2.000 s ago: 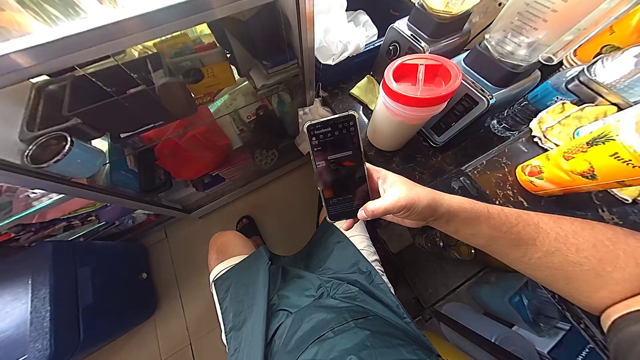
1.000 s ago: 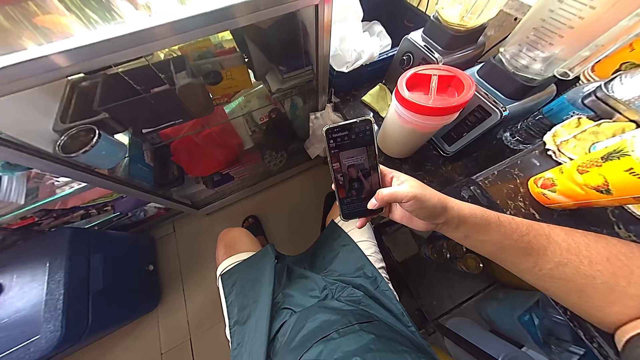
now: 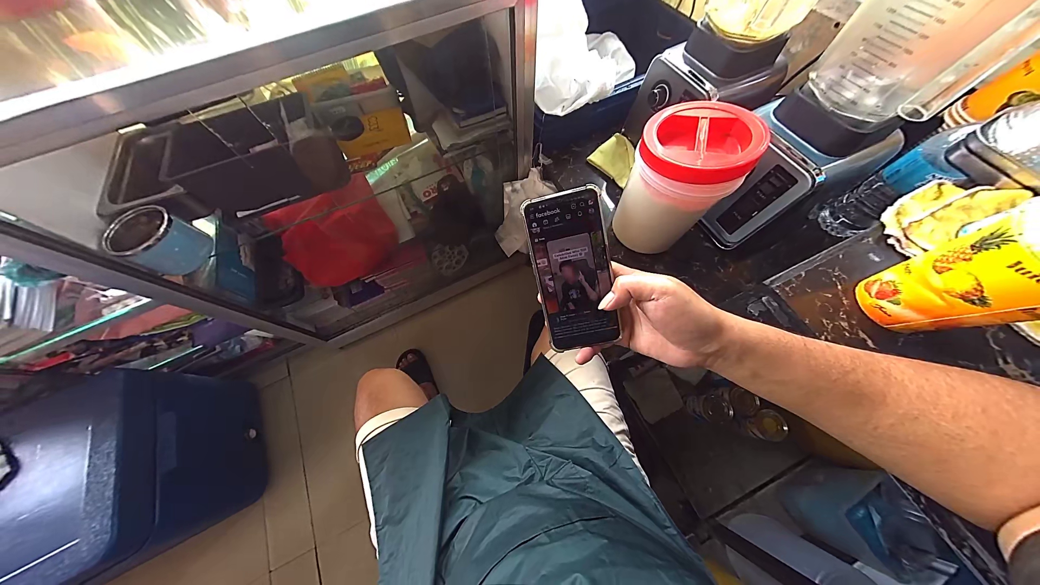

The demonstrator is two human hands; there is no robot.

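Observation:
My right hand [image 3: 662, 317] holds a smartphone [image 3: 573, 268] in a clear case upright, its thumb over the lower right edge of the lit screen. Just behind the phone, on the dark marbled counter [image 3: 780, 292], stands a clear plastic container of pale contents with a red lid [image 3: 703, 142]. A folded yellow-green cloth [image 3: 613, 158] lies beside that container. My left hand is out of view. A dark green apron [image 3: 520, 487] covers my lap.
Two blenders [image 3: 691, 81] [image 3: 780, 171] stand behind the container. A yellow fruit-printed cup [image 3: 951, 276] lies on its side at the right, near a yellow cloth [image 3: 942, 211]. A glass display case [image 3: 325, 195] fills the upper left; a blue cooler box [image 3: 162, 471] sits on the tiled floor.
The picture on the phone's screen has changed from a darker one. My right hand keeps its hold on the phone.

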